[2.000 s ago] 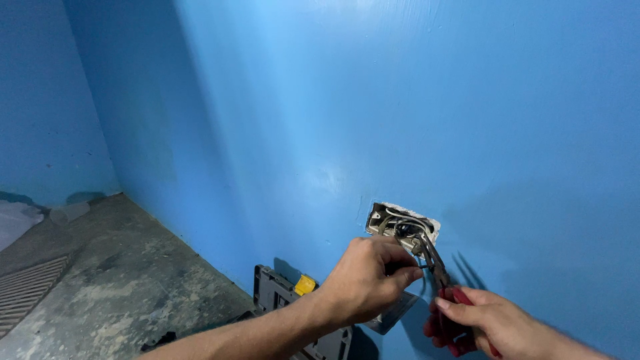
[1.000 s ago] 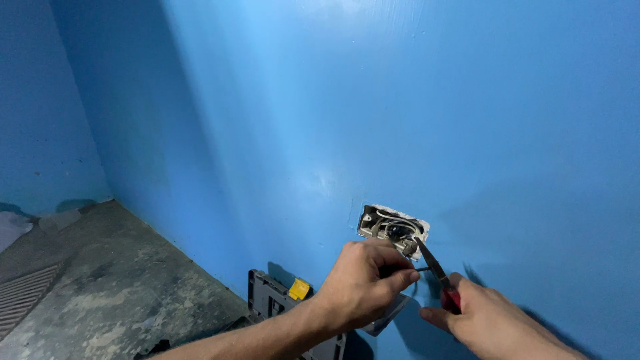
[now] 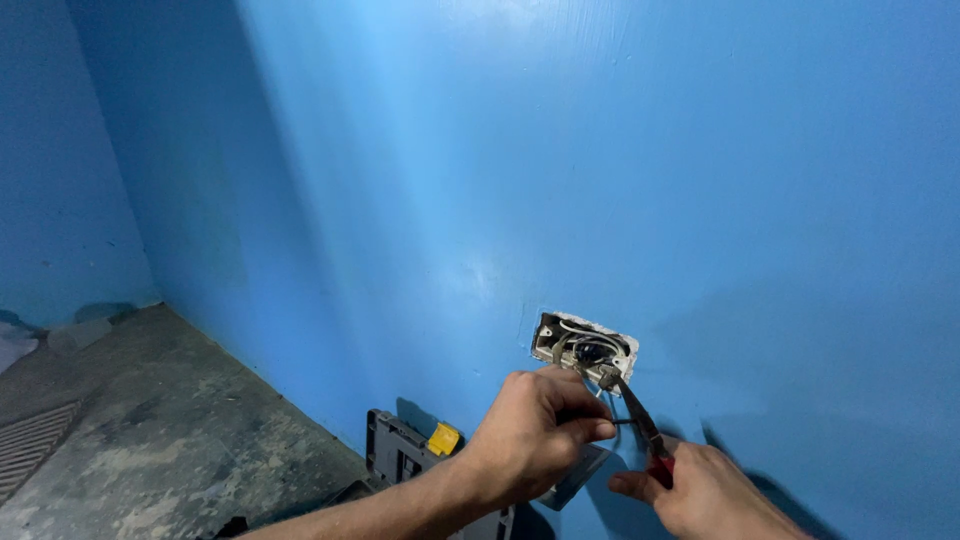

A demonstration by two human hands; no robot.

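Observation:
A recessed electrical box (image 3: 546,330) with several loose wires (image 3: 592,330) inside sits in the blue wall. Just below it, my left hand (image 3: 544,435) pinches a thin dark wire (image 3: 624,421) between thumb and fingers. My right hand (image 3: 705,487) is closed around the red handles of long-nose pliers (image 3: 639,414). Their dark jaws point up and left to the box's lower right corner, beside the wire. Whether the jaws grip anything cannot be told. A bluish-grey flat piece (image 3: 576,476) shows partly behind my left hand.
A grey plastic tool case (image 3: 390,442) with a yellow latch (image 3: 443,439) leans against the wall below left, partly behind my left forearm. A floor grate (image 3: 34,446) and clear plastic sheeting (image 3: 79,335) lie on the stained concrete floor (image 3: 150,450) at left.
Two seconds ago the pliers' red handles were spread in my right hand; now they are closer together and mostly covered by it. My left hand stays just below the box.

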